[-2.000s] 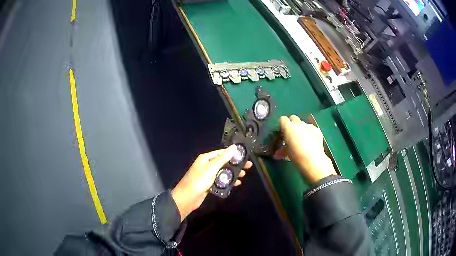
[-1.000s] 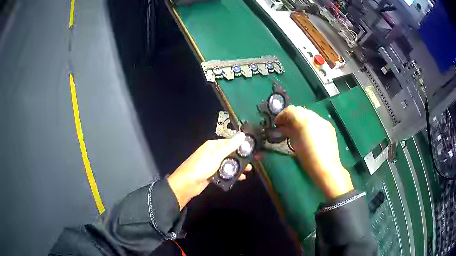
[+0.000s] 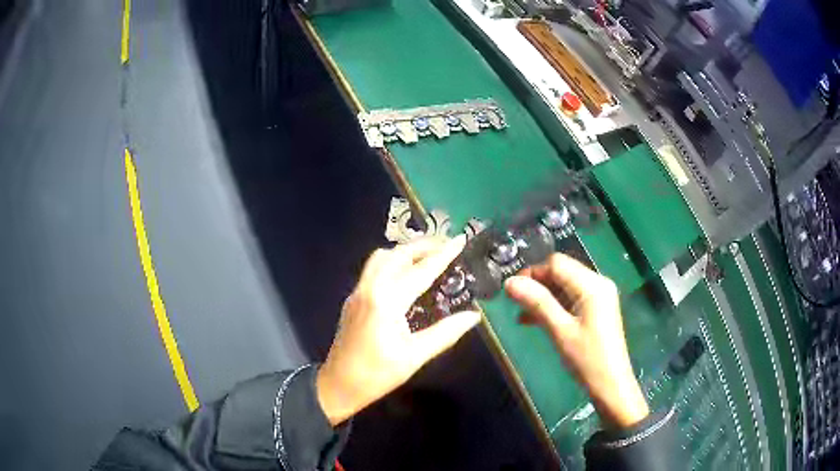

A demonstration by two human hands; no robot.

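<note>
A dark scalloped carrier jig [image 3: 507,250] with several round silver-centred components is held above the bench's front edge, tilted up to the right. Its far right end is blurred. My left hand [image 3: 391,322] grips its lower left end between thumb and fingers. My right hand [image 3: 576,317] is below the middle of the jig with its fingers curled; whether it touches the jig is unclear. A pale scalloped metal strip [image 3: 402,221] lies at the bench edge behind the jig, partly hidden by it and my left hand.
Another metal holder [image 3: 433,123] with several round parts lies across the green bench [image 3: 387,51]. Green platform plates [image 3: 647,204] stand at the right. Beyond are a red button [image 3: 570,102] and an orange-brown bar [image 3: 564,64]. A clear tray [image 3: 659,386] lies at lower right.
The dark jig has turned over in my hands, now showing another face, and its far end has swung right. My right hand has moved down from its upper part. My left hand has opened wider around its end.
</note>
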